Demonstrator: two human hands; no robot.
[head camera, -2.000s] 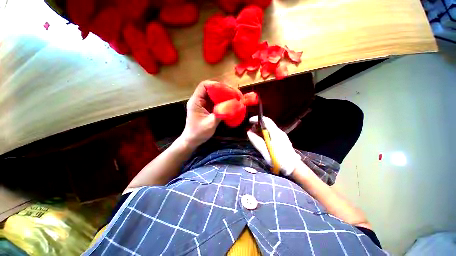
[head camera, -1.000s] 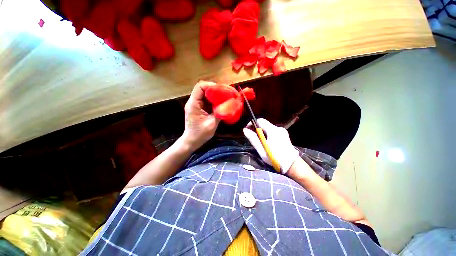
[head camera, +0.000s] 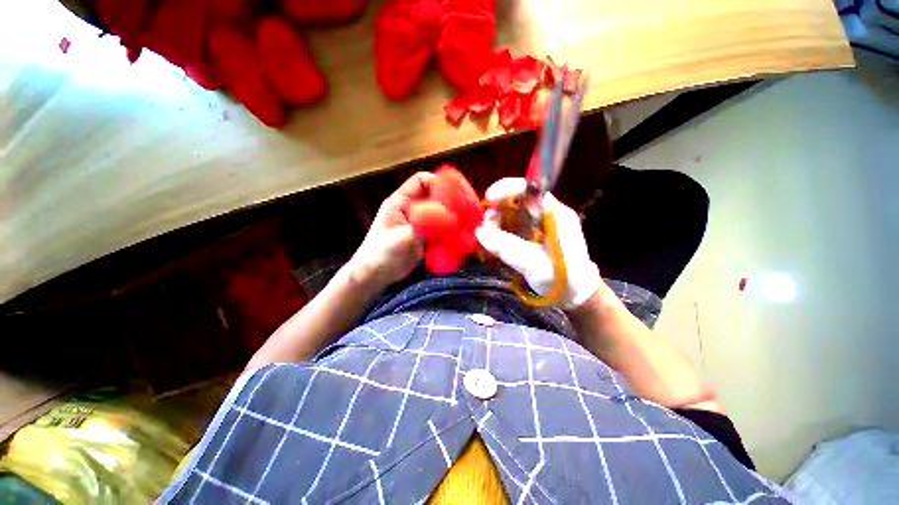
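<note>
My bare left hand (head camera: 396, 229) holds a soft red fabric piece (head camera: 446, 225) above my lap, just in front of the table edge. My gloved right hand (head camera: 540, 247) holds the scissors (head camera: 558, 138) by their yellow-orange handle. The blades point away from me, towards the table edge and the offcuts, and look slightly blurred. The right hand's fingertips are at the right side of the red piece; whether they pinch it is unclear.
Flat red offcuts (head camera: 508, 87) lie near the table edge (head camera: 690, 59). A two-lobed red piece (head camera: 436, 44) lies beside them, with a pile of red pieces (head camera: 222, 49) at the far left. A yellow plastic bag (head camera: 89, 449) is at lower left.
The scissor blades have swung away from the red piece and now point forward. The right hand has turned and closed in on the piece. The piece has changed its shape and angle in the left hand.
</note>
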